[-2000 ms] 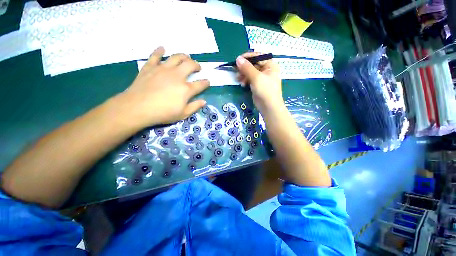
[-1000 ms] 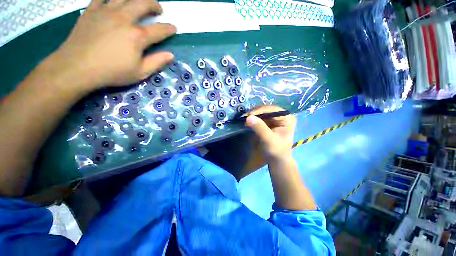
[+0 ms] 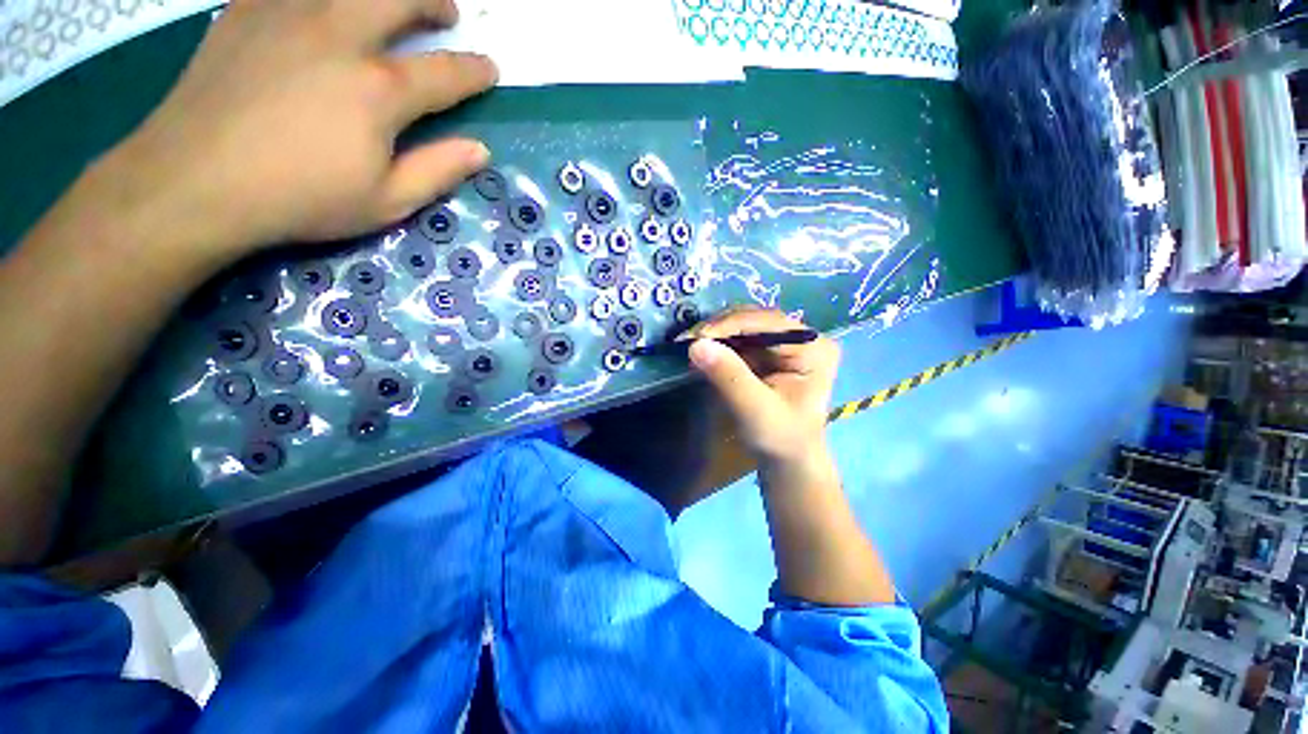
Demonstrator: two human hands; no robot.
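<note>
My right hand (image 3: 775, 376) holds black tweezers (image 3: 760, 340), a thin pen-like tool. Their tip touches or hovers just over a small round part (image 3: 617, 360) near the tray's front edge. The clear blister tray (image 3: 818, 222) lies in front of me, with rows of round dark parts (image 3: 445, 298). Several parts at its right side carry pale rings. The tray's right end shows only glare. My left hand (image 3: 309, 122) lies spread over the tray's back left and a narrow white strip (image 3: 610, 46); whether it grips anything is hidden.
Ring sticker strips (image 3: 825, 32) with teal outlines lie beyond the tray. White liner sheets (image 3: 72, 43) are at the back left. A thick glossy stack of trays (image 3: 1076, 158) stands at the right. The green bench edge runs near my lap; yellow-black floor tape (image 3: 932, 376) is beyond.
My right hand and the tweezers have moved from the white strip down to the tray's front edge. The view has shifted; my left hand stays at the strip.
</note>
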